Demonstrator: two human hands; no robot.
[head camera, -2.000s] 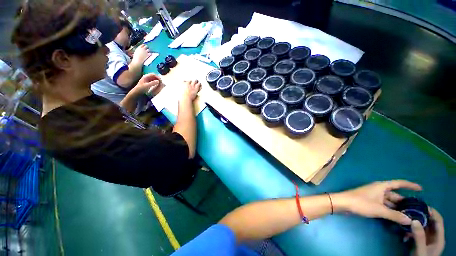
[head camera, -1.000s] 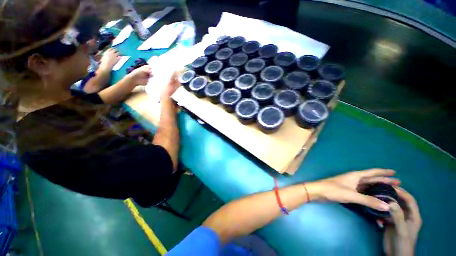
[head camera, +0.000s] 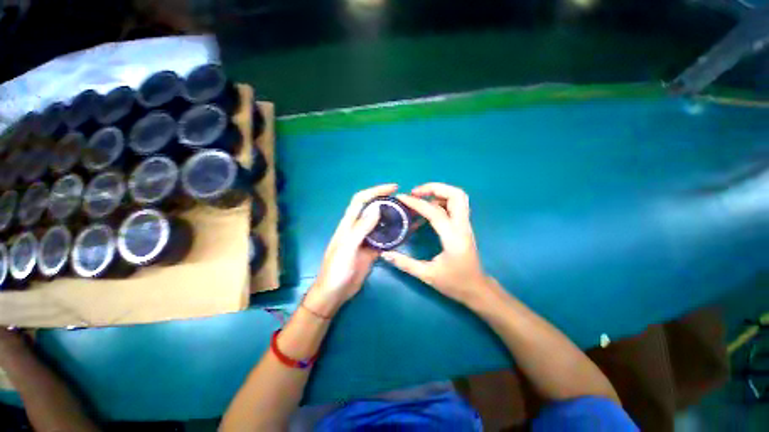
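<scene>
A folding magnetic phone mount (head camera: 388, 224), black and round with a pale ring on its face, is held over the blue-green bench with its ringed face up. My left hand (head camera: 347, 245) grips its left side, with fingers over the edge. My right hand (head camera: 443, 240) curves round its right side, with thumb and fingertips close to the rim; whether they all touch it I cannot tell. The underside of the mount is hidden.
Rows of black mounts (head camera: 209, 175) stand on stacked cardboard layer pads (head camera: 202, 291) at left, with a white sheet (head camera: 126, 67) behind. Another person's arm (head camera: 42, 384) is at lower left. A brown carton (head camera: 691, 359) sits below the bench edge at right.
The view has swung right, so the coworkers are mostly out of the picture. The mount and both hands now show near the centre, and its ringed face is plainer to see.
</scene>
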